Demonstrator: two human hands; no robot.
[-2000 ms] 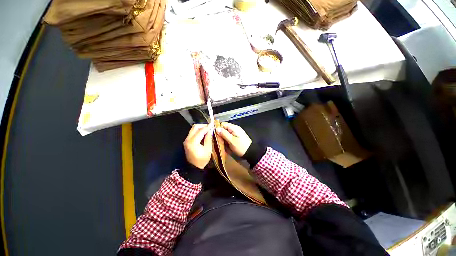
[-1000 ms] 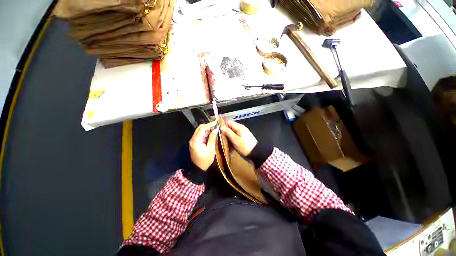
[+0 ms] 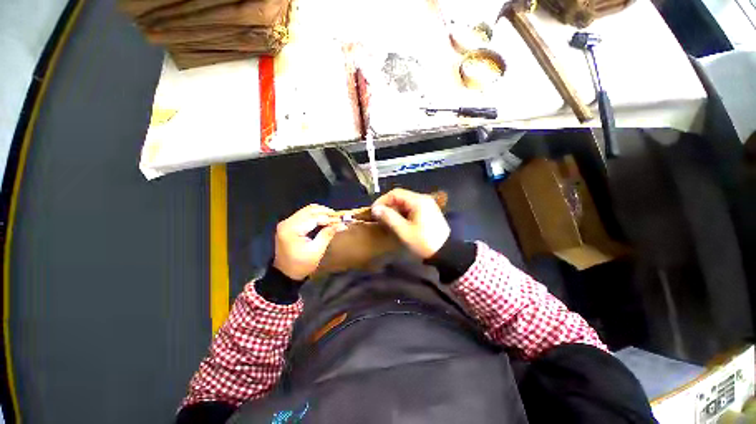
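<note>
A brown zippered bag piece [image 3: 358,246] lies over my lap, its edge running sideways between my hands. My left hand [image 3: 302,240] pinches the edge at the left. My right hand [image 3: 414,222] pinches it at the right, thumb and finger near its middle. A small pale bit shows at the edge between them; it is too small to name. The narrow metal bar [image 3: 372,166] juts from the table edge just beyond my hands, apart from the piece.
On the white table [image 3: 312,108] are a brown stack [image 3: 217,29], red tape strip [image 3: 267,103], fittings dish [image 3: 482,69], black-handled tool [image 3: 461,112], wooden-handled hammer [image 3: 551,66] and black-handled hammer [image 3: 598,93]. A cardboard box [image 3: 557,211] stands on the floor.
The bag piece has come off the bar towards me and turned from lengthwise to sideways. My hands have moved farther apart. The table now sits higher in view.
</note>
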